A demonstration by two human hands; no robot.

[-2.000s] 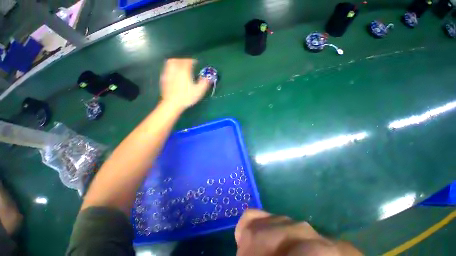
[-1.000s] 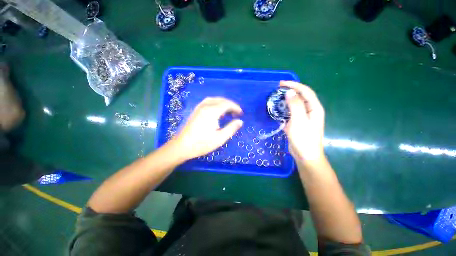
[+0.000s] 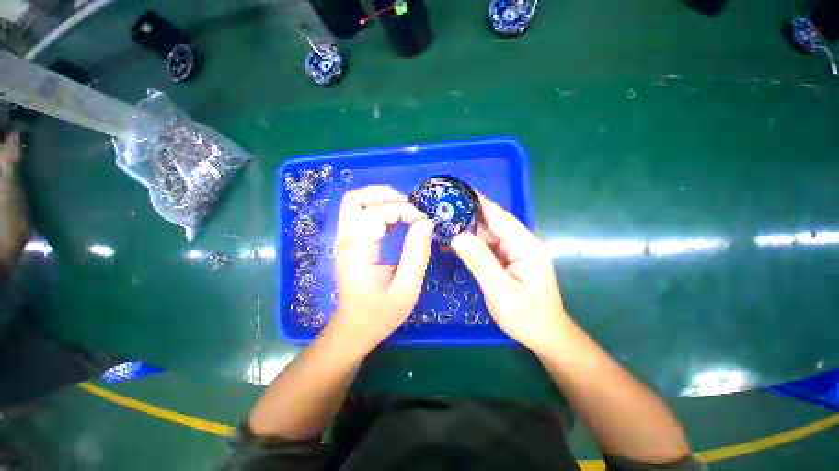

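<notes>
A round dark motor unit [image 3: 445,207] with blue and silver detail is held above the blue tray [image 3: 522,184]. My right hand [image 3: 511,276] grips it from the right and below. My left hand [image 3: 377,258] has thumb and fingertips at its left edge. Whether a ring is between the left fingertips cannot be told. Thin silvery rings [image 3: 304,225] are clustered along the tray's left side, and more lie across its bottom, partly hidden by my hands. The unit's lead is not visible.
A clear bag of small parts [image 3: 184,170] lies left of the tray, near a pale slanted bar [image 3: 64,92]. Loose rings [image 3: 219,260] lie below the bag. Black cylinders [image 3: 405,28] and other motor units [image 3: 325,64] stand along the far side. Another person's arm [image 3: 11,202] is at the left edge.
My right hand has brought the motor unit left to the tray's middle. My left hand has come up to touch its left edge. The view has shifted slightly.
</notes>
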